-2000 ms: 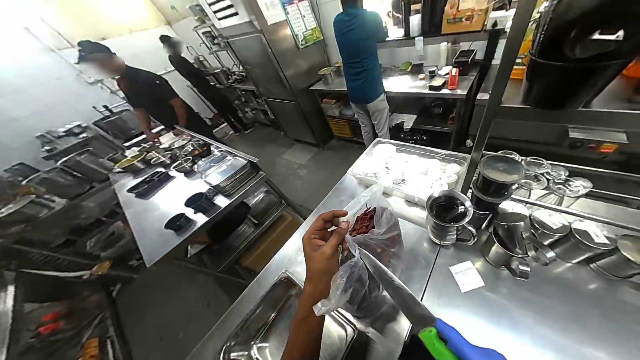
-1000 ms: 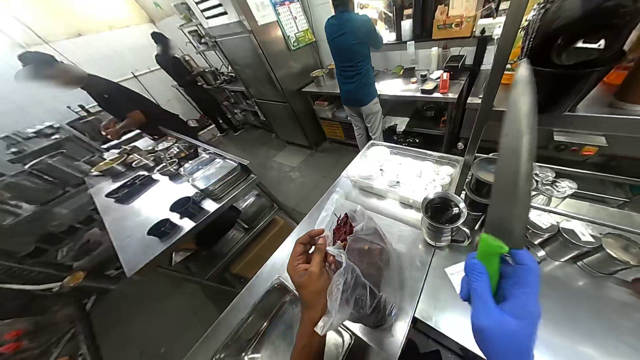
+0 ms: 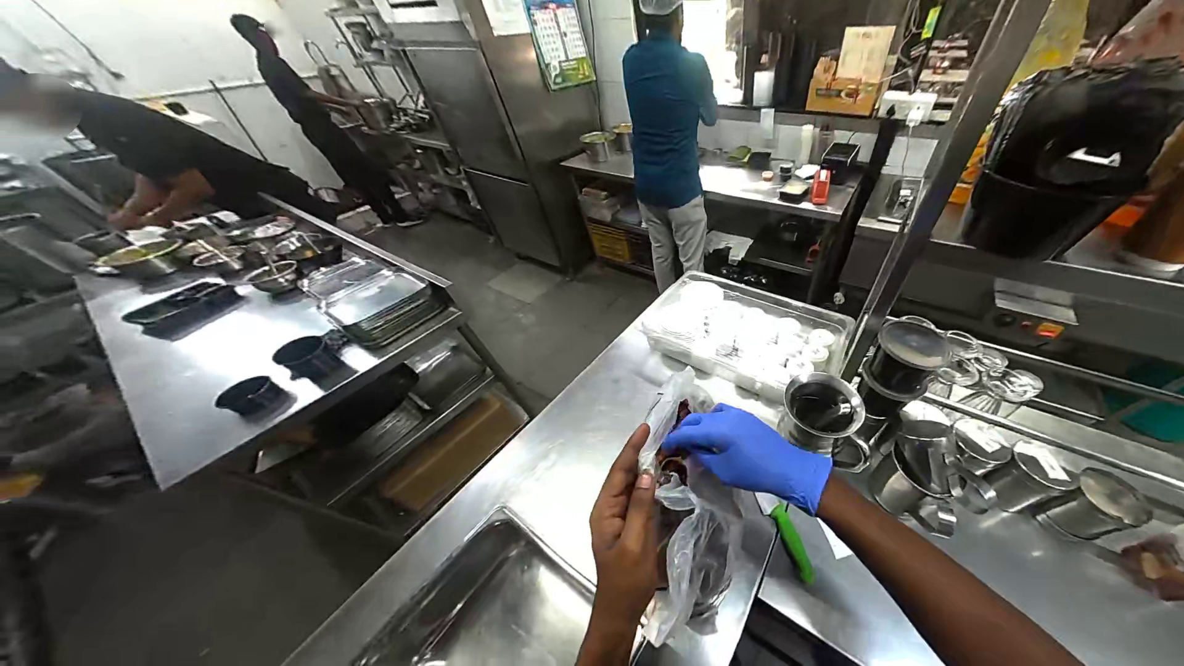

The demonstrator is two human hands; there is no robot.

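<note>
A clear plastic bag [image 3: 705, 555] with dark red contents, perhaps dried chillies, stands on the steel counter. My bare left hand [image 3: 627, 518] pinches the bag's edge near its mouth, on the left side. My right hand [image 3: 747, 453], in a blue glove, reaches into the bag's mouth from the right; its fingertips are among the red pieces, and whether they grip any is hidden. The knife's green handle [image 3: 794, 546] lies on the counter to the right of the bag, under my right forearm; its blade is mostly hidden.
A clear tray of white items [image 3: 749, 338] sits behind the bag. Steel jugs [image 3: 821, 407] and lidded canisters [image 3: 1031, 472] stand to the right. An empty steel tray [image 3: 499, 601] lies at front left. Several people work farther back, one at the left table [image 3: 176, 444].
My right hand has put the knife down on the counter and moved left to the bag's mouth. My left hand still holds the bag's edge.
</note>
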